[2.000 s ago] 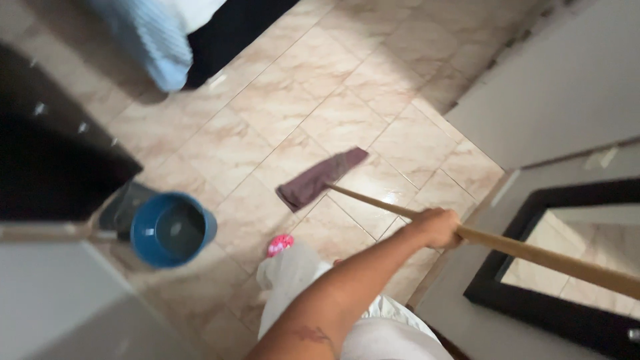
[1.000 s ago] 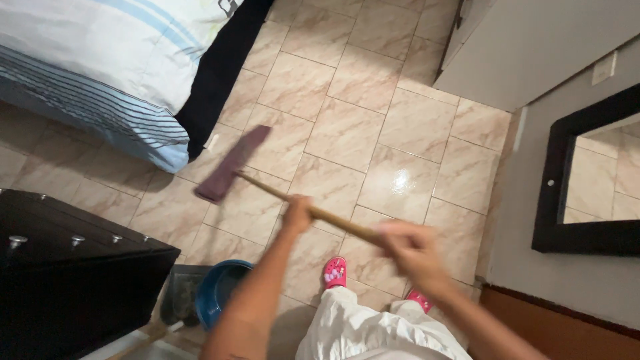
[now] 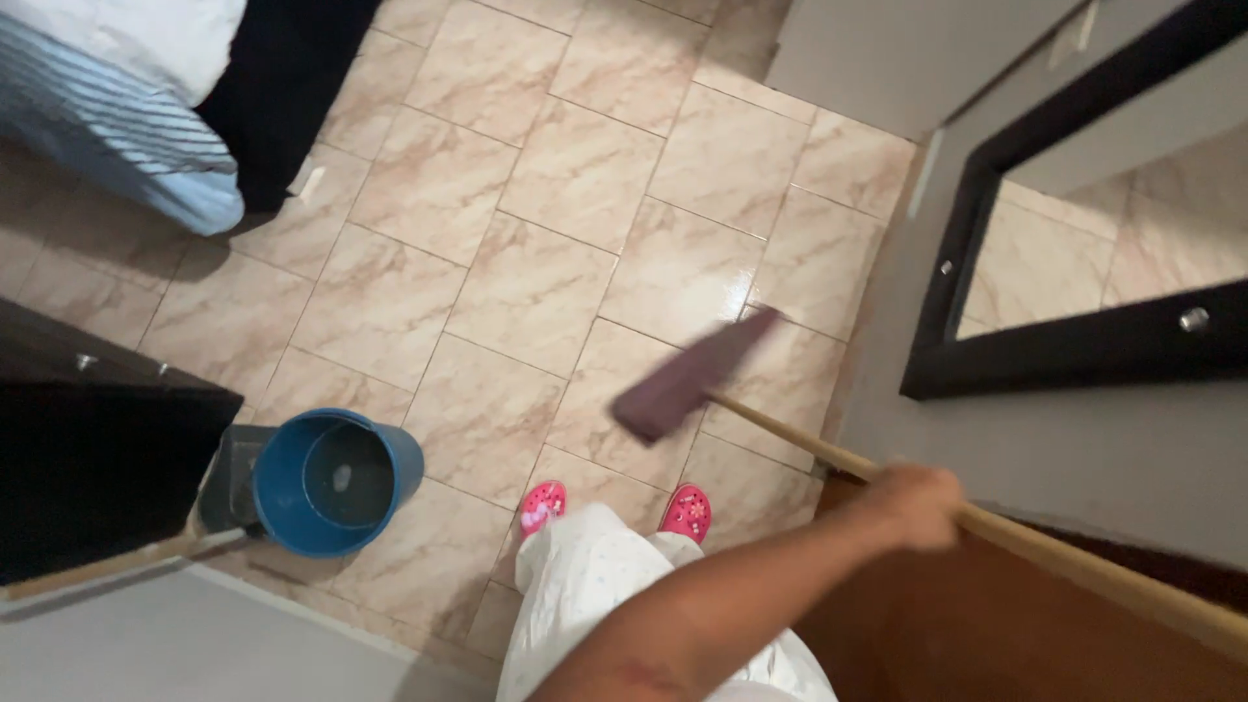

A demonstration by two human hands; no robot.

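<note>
My left hand (image 3: 912,507) is closed around the wooden handle (image 3: 1072,565) of a floor mop, with my left forearm reaching across my legs. A purple cloth (image 3: 687,380) covers the mop's head, which is blurred over the floor tiles in front of my feet; whether it touches them cannot be told. The handle runs past the right edge of the view. My right hand is out of view. To the left, a blue plastic bucket (image 3: 405,463) holds greyish liquid with a pale spot on its surface.
Black furniture with knobs (image 3: 107,468) stands beside the bucket. A bed (image 3: 146,117) with striped bedding is at the upper left. A black-framed mirror (image 3: 1092,341) is along the right wall, and a brown wooden surface (image 3: 955,624) lies below it. My pink clogs (image 3: 687,512) stand on the tiles.
The mop head has moved from near the bed, one second ago, to the right, in front of my feet. My right hand, on the handle then, has left the view. The left hand has moved right.
</note>
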